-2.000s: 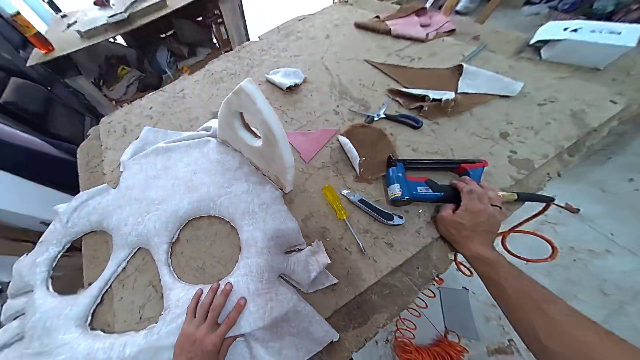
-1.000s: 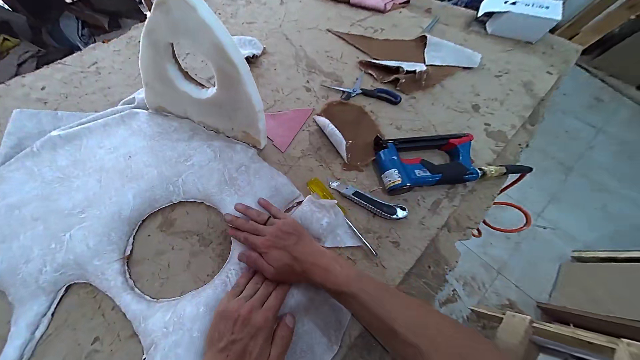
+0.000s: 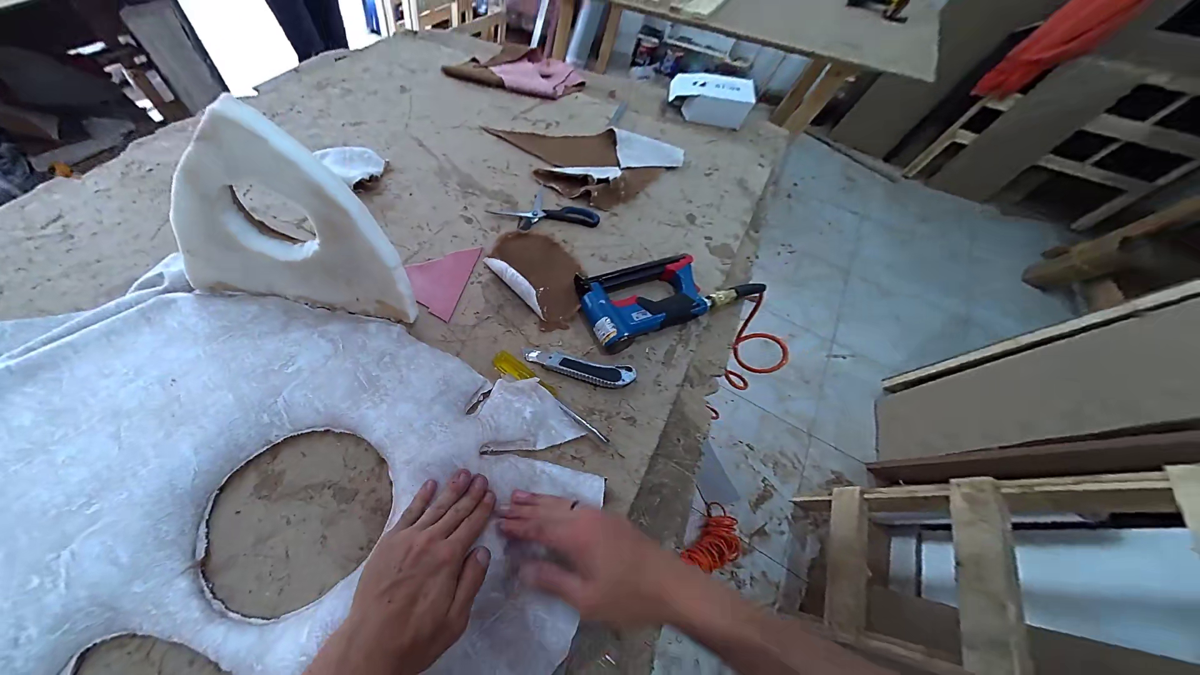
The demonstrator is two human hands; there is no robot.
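A large pale sheet of upholstery fabric (image 3: 112,403) with cut-out holes covers the near left of the table. My left hand (image 3: 427,562) rests flat on it, right of a round hole. Just beside it, my right hand (image 3: 586,553), blurred, is over the fabric with nothing in its grasp. A blue pneumatic stapler (image 3: 647,305) lies near the table's right edge. Closer to the fabric are a utility knife (image 3: 581,368) and a yellow-handled screwdriver (image 3: 514,366), its shaft partly under a fabric flap (image 3: 530,412). A white foam piece (image 3: 281,202) with an oval hole stands at the fabric's far edge.
Pliers (image 3: 553,217), a brown round scrap (image 3: 553,272), a pink triangular scrap (image 3: 448,281) and brown scraps (image 3: 572,150) lie farther back. A white box (image 3: 712,98) sits at the far corner. Right of the table edge are an orange air hose (image 3: 714,539) and wooden frames (image 3: 975,544).
My right hand was on the stapler two seconds ago, then came to the fabric beside my left hand. Since one second ago, it has moved off the fabric flap and the hands have separated slightly.
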